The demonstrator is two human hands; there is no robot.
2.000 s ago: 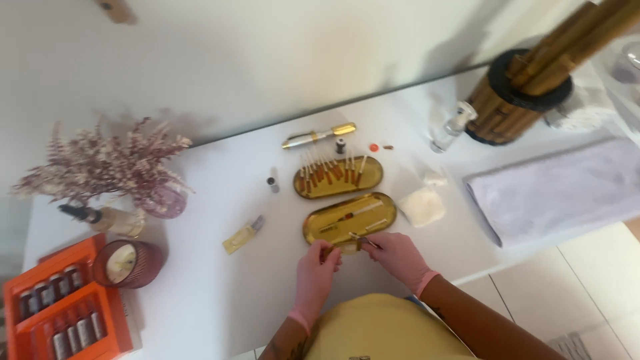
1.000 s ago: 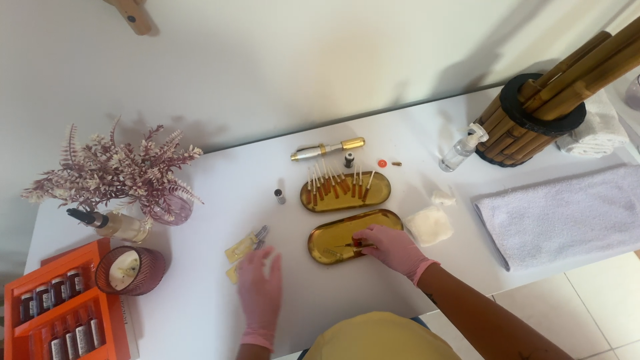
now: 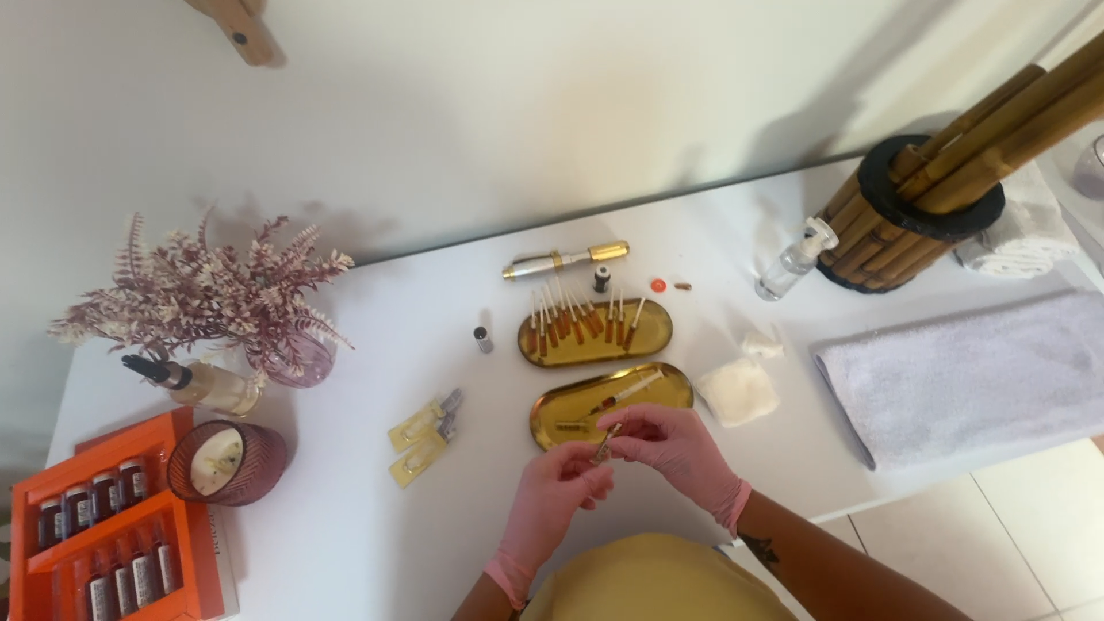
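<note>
In pink gloves, my left hand (image 3: 561,487) and my right hand (image 3: 668,444) meet just below the nearer gold oval tray (image 3: 552,405). Between their fingertips is a small metallic piece (image 3: 607,442), too small to name. A syringe (image 3: 627,391) with dark red content and a small gold part (image 3: 571,426) lie on that tray. The farther gold tray (image 3: 565,354) holds several filled syringes with white plungers. A silver-and-gold pen-shaped device (image 3: 565,260) lies behind it, near a small dark vial (image 3: 601,278). Two yellow-backed packets (image 3: 417,460) lie left of my hands.
An orange box of vials (image 3: 185,535), a candle glass (image 3: 228,463), a dropper bottle (image 3: 207,385) and dried flowers (image 3: 216,285) stand left. White pads (image 3: 739,392), a pump bottle (image 3: 789,266), a folded towel (image 3: 975,371) and a bamboo holder (image 3: 888,228) are at right.
My left hand has moved from beside the packets back to my right hand. A second packet shows more plainly there. My right hand has come off the nearer tray.
</note>
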